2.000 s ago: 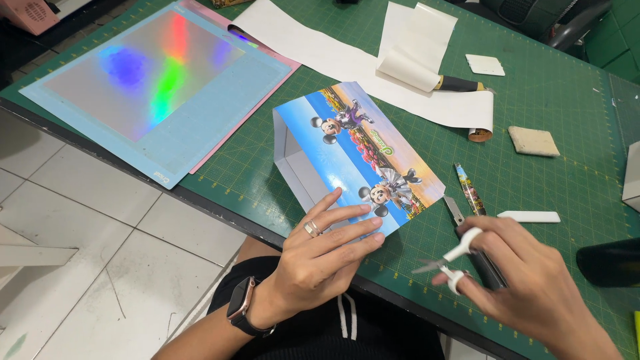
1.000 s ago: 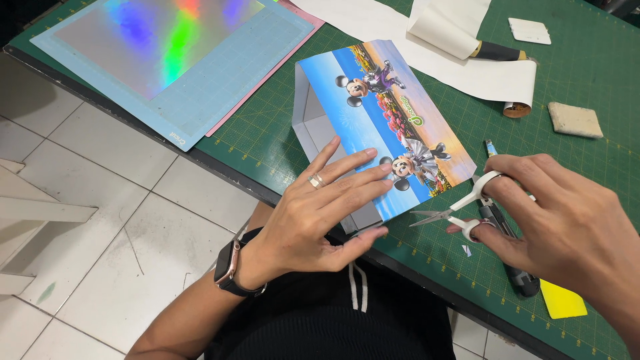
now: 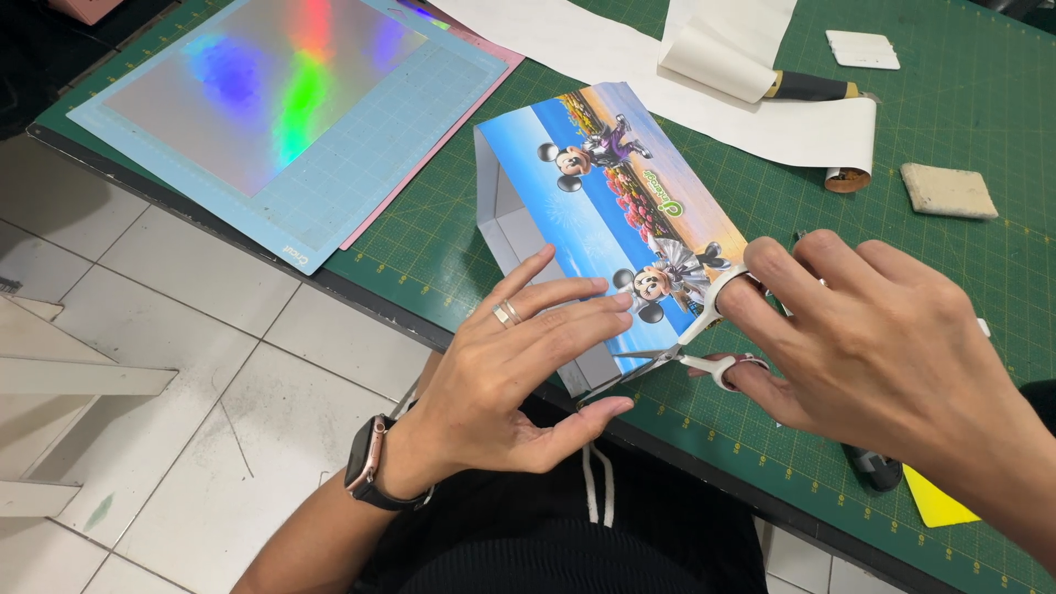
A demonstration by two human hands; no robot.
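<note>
A printed card box with cartoon mouse figures lies at a slant on the green cutting mat, its open side toward the left. My left hand, wearing rings and a watch, rests its fingers on the printed face near the lower corner, thumb apart below. My right hand holds white-handled scissors by both finger loops. Their blades are spread at the box's lower corner, one lying over the printed face and the other along its lower edge. Whether the blades are cutting cannot be told.
A light blue machine mat with holographic sheet lies at left. Behind the box are a white paper roll and a black-handled cutter. A beige pad, white squeegee card and yellow card lie at right.
My right hand has brought the scissors left from beside the box onto its lower corner. My left hand stays on the printed face.
</note>
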